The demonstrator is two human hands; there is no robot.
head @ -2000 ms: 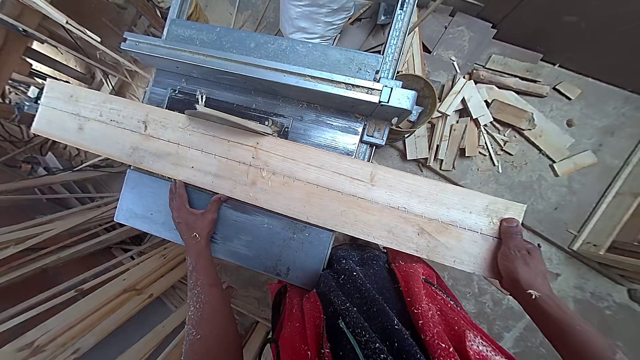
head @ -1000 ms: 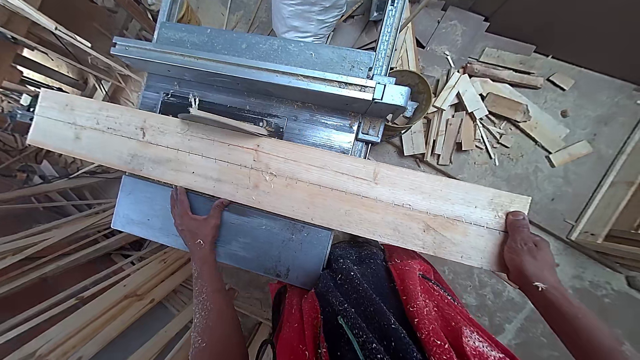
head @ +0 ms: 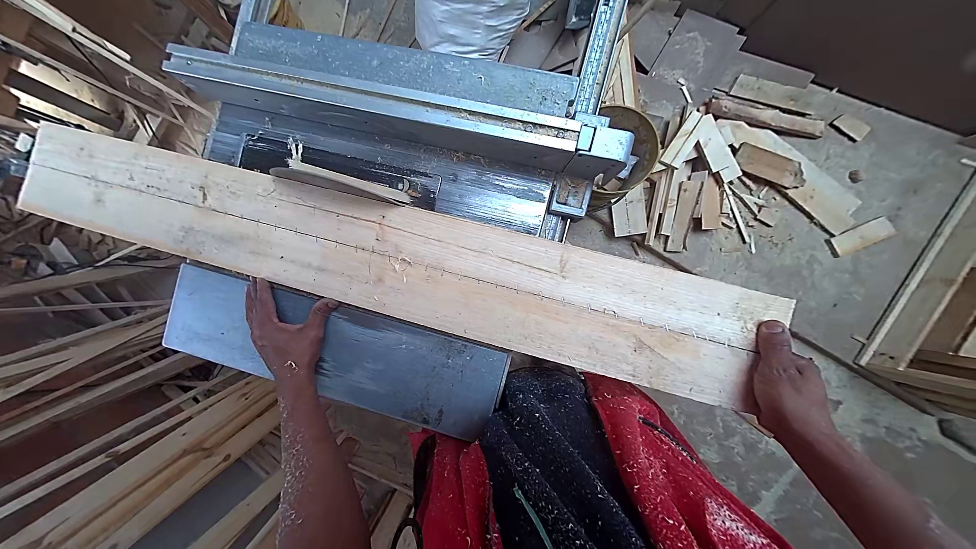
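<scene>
A long wooden board (head: 457, 282) with a dark line along its length lies slantwise across a table saw's metal table (head: 343, 366). The circular saw blade (head: 335, 185) stands at the board's far edge, with wood splinters beside it. My left hand (head: 290, 328) rests on the near part of the table, fingertips at the board's near edge and thumb spread. At the right end of the board, my right hand (head: 785, 374) grips it with the thumb on top; its other fingers are mostly hidden. Beyond the blade runs the metal rip fence (head: 366, 95).
Wood offcuts (head: 709, 168) are heaped on the floor at the right, near a round yellowish container (head: 633, 152). Long wooden strips (head: 130, 457) lie at the lower left. A white sack (head: 469, 27) stands behind the saw, and a wooden frame (head: 923, 290) is at the far right.
</scene>
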